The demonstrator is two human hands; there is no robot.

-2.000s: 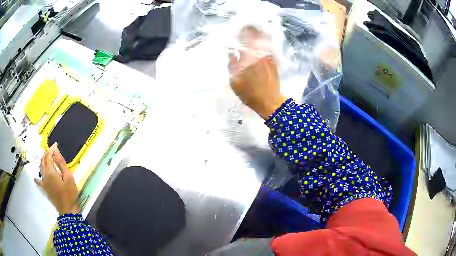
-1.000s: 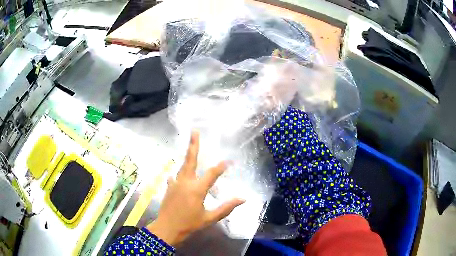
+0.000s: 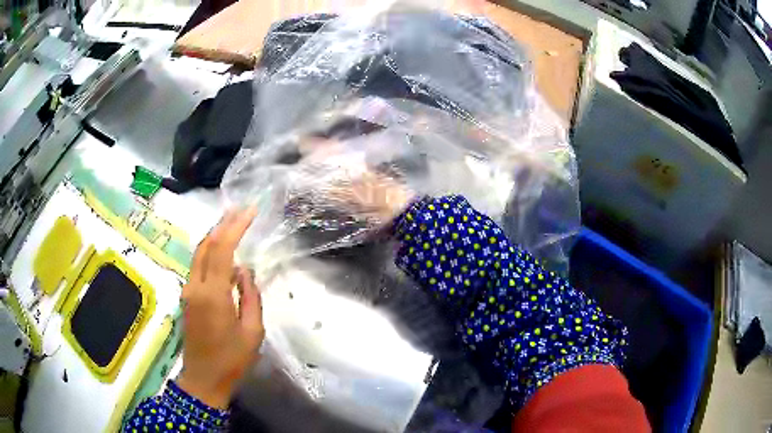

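A large crinkled clear plastic bag lies in front of me with black pieces inside. My right hand is inside the bag, blurred behind the plastic; dark material lies beside its fingers, and its grip cannot be made out. My left hand is at the bag's left edge, thumb apart from the fingers, holding nothing visible. At the left, a yellow template frames a black fabric panel on the white template board. Its yellow lid lies open beside it.
A crumpled black heap lies beyond the board, next to a green item. A blue bin is low at the right. A pale box with black cloth on top stands behind it. A brown board lies under the bag's far side.
My left hand has left the template and come to the bag's left edge. My right hand is deeper inside the bag and further left. The bag now spreads nearer to me, over the large black panel's area.
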